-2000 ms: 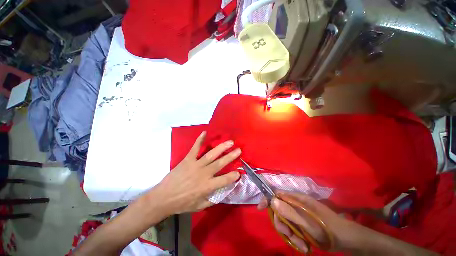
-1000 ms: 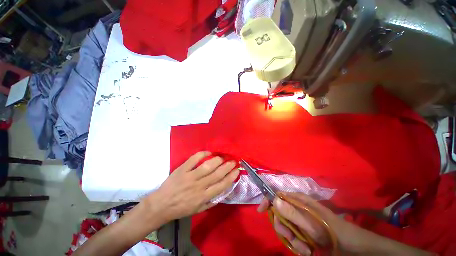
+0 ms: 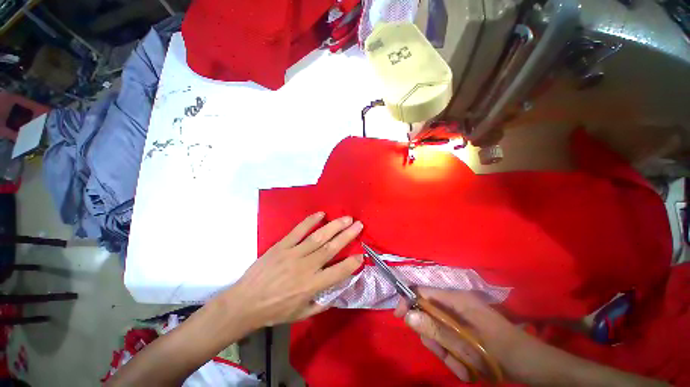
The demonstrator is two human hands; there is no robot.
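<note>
The red fabric panel point(image 3: 484, 215) lies on the white table under the presser foot and needle point(image 3: 410, 156). The pale patterned lining point(image 3: 446, 283) shows along its near edge. My left hand point(image 3: 291, 276) rests palm down with fingers spread on the red panel and the left end of the lining. My right hand point(image 3: 454, 329) holds the fabric scissors point(image 3: 390, 273) by their orange-brown handles. The blades look closed or nearly so, and their tip lies at the seam between red and pale cloth, just right of my left fingertips.
The sewing machine point(image 3: 575, 83) stands at the upper right, with a cream-yellow lamp point(image 3: 408, 72) by the needle. Red pieces point(image 3: 246, 38) lie at the table's far end. A grey-blue cloth heap point(image 3: 113, 151) is left of the table. Red cloth point(image 3: 355, 351) hangs below the front edge.
My left hand's fingers have lifted and spread slightly since a second ago. The scissor handles have drawn closer together in my right hand. The fabric has hardly moved.
</note>
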